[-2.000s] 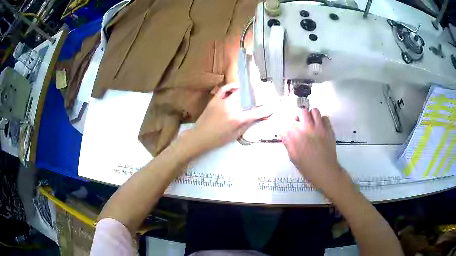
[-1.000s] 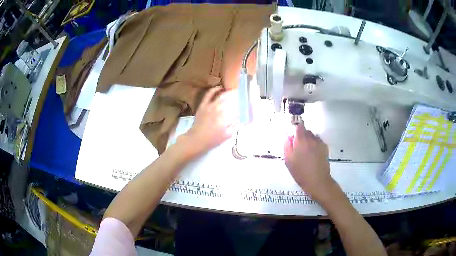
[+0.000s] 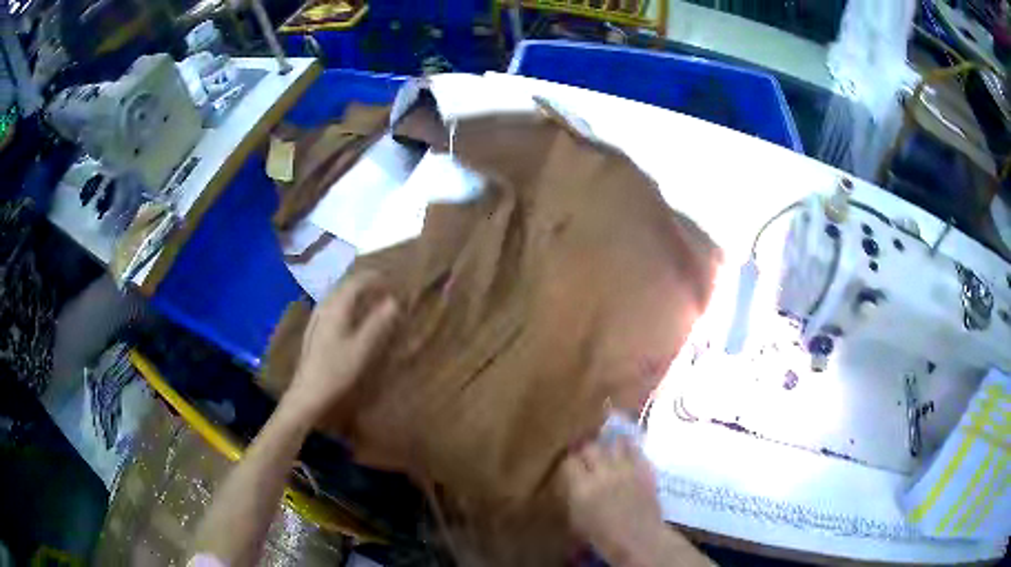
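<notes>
The large brown garment body [image 3: 565, 255] covers the left and middle of the white table and hangs over the front edge towards my lap. My left hand [image 3: 346, 338] is closed on the garment's left side. My right hand [image 3: 610, 487] is closed on its lower right part, with a small pale piece [image 3: 619, 430] showing above the fingers. The sewing machine [image 3: 876, 277] stands to the right, its needle area glaring and blurred, with no cloth under it.
A blue bin [image 3: 211, 299] at the left holds brown and white cut pieces [image 3: 322, 166] with a tan card [image 3: 281, 160]. Another blue bin [image 3: 665, 89] is behind the table. A yellow-striped chart [image 3: 970, 465] lies at the right. Another machine [image 3: 139, 116] stands far left.
The view has swung left. The garment has been pulled away from the machine towards the front edge and my lap. Both hands have left the needle area and taken hold of the cloth.
</notes>
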